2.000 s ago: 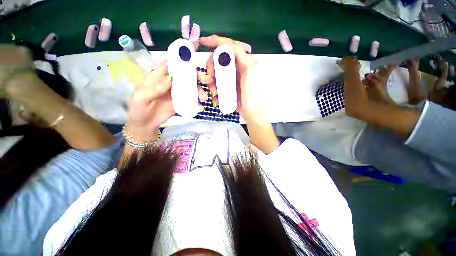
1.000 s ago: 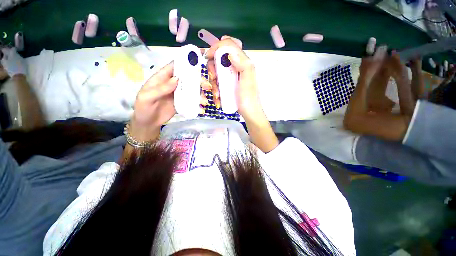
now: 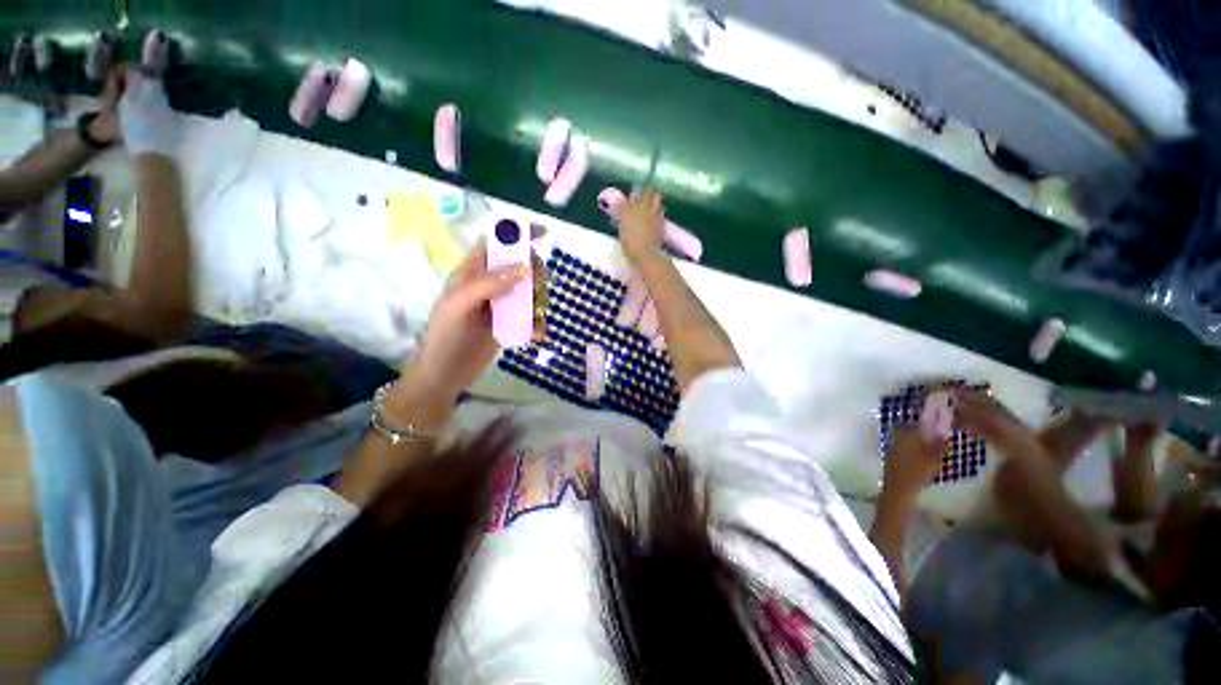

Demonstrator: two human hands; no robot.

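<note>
My left hand (image 3: 462,321) holds a pale pink device housing (image 3: 512,311) upright, with a round dark dot near its top end. My right hand (image 3: 643,225) reaches to the near edge of the green belt. Its fingers are at a pink housing with a dark end (image 3: 612,201); whether they grip it is unclear. Another housing (image 3: 682,241) shows just right of this hand. A sheet with rows of dark dots (image 3: 579,284) lies between my arms. A small pink housing (image 3: 596,372) lies on it, and more pink pieces show beside my right forearm.
The green conveyor belt (image 3: 750,174) carries several pink housings. A yellow patch (image 3: 422,228) and a white container with a green-teal top (image 3: 451,204) are left of my left hand. Neighbours' hands work at both sides, the right one over another dot sheet (image 3: 961,459). Crumpled clear film lies at left.
The view has turned and tilted. My right hand has moved from beside my left hand out to the belt edge. Pink pieces now show on the dot sheet. My left hand still holds a housing.
</note>
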